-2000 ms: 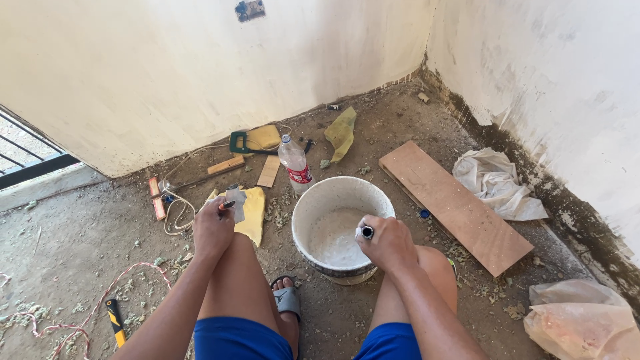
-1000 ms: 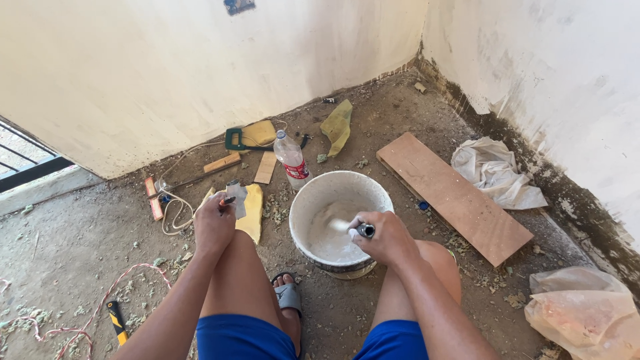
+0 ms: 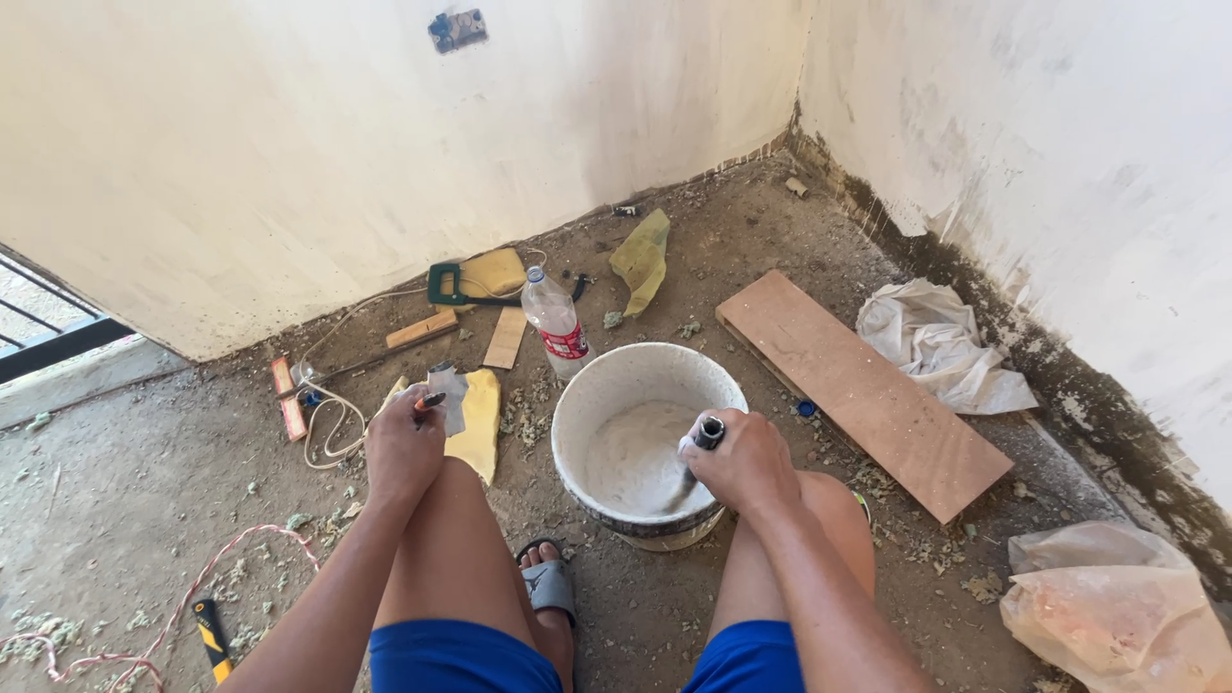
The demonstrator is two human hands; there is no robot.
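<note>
My right hand (image 3: 746,464) is closed around the dark handle of a tool (image 3: 710,432), over the right side of a white plastic bucket (image 3: 576,486). The tool's lower part reaches into the whitish, wet-looking mix (image 3: 640,452) inside; its end is blurred. Above my left knee, my left hand (image 3: 409,438) grips a putty knife (image 3: 449,399) whose blade is coated with pale material. A plastic bottle (image 3: 555,322) with a red label stands just behind the bucket. Beyond my left hand, a yellow sheet (image 3: 478,423) lies on the floor.
A reddish board (image 3: 857,385) lies right of the bucket, beside crumpled white plastic (image 3: 943,346). A plastic bag (image 3: 1112,616) sits at lower right. A green-handled hacksaw (image 3: 448,286), wood pieces (image 3: 421,329) and cord (image 3: 332,423) lie by the wall. A yellow-black handle (image 3: 212,640) is at lower left.
My right hand has shifted about over the bucket with the tool held in it. My left hand has stayed near my left knee, with the putty knife in it.
</note>
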